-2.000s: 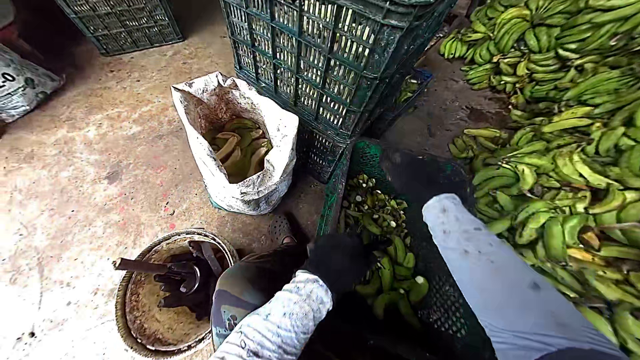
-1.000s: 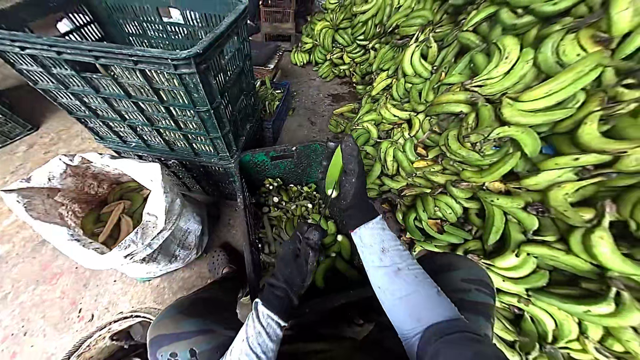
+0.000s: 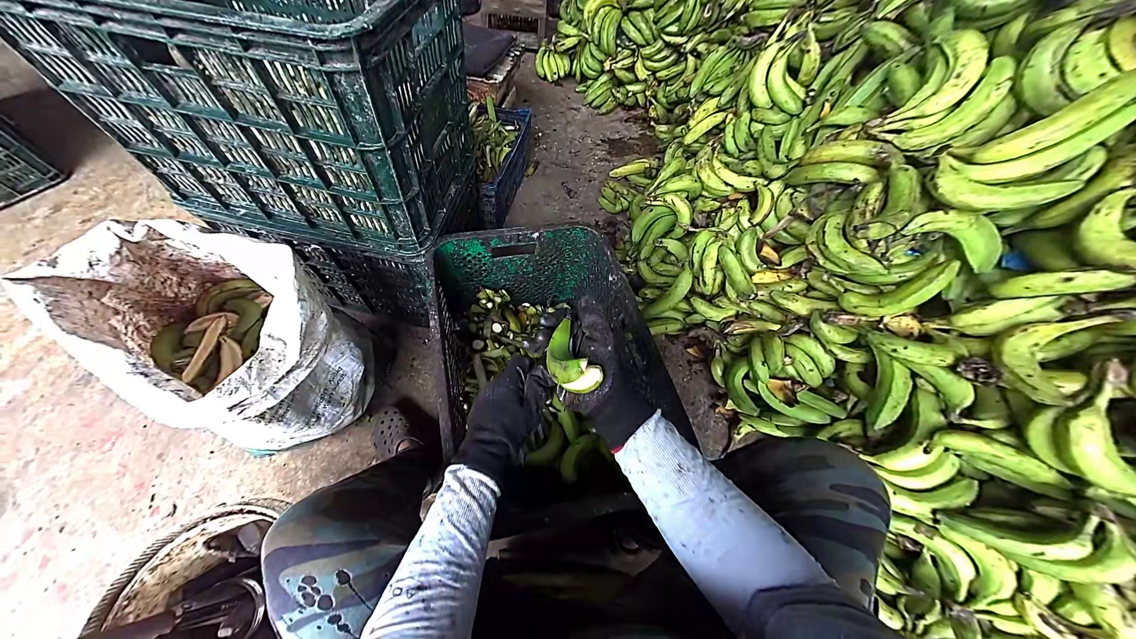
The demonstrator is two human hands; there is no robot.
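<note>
My right hand [image 3: 608,382], in a black glove, holds a green plantain [image 3: 561,355] above a green plastic crate [image 3: 532,266]. Pale flesh shows at the plantain's lower end, where part of the peel is off. My left hand [image 3: 506,413], also gloved in black, is close beside the fruit with its fingers curled; whether it holds a tool is too unclear to tell. In the crate lie cut stem ends [image 3: 497,324] and several green plantains [image 3: 568,439] below my hands.
A large heap of green plantains [image 3: 843,240] covers the right side. Stacked green crates [image 3: 266,133] stand at the upper left, a blue crate [image 3: 510,169] behind. A white sack [image 3: 302,382] with plantains or peels stands left, above a round basket [image 3: 142,568] with dark objects.
The view has swung right. My right hand was raised with a green plantain one second ago; now the fruit is lower, near my left hand, with pale flesh showing.
</note>
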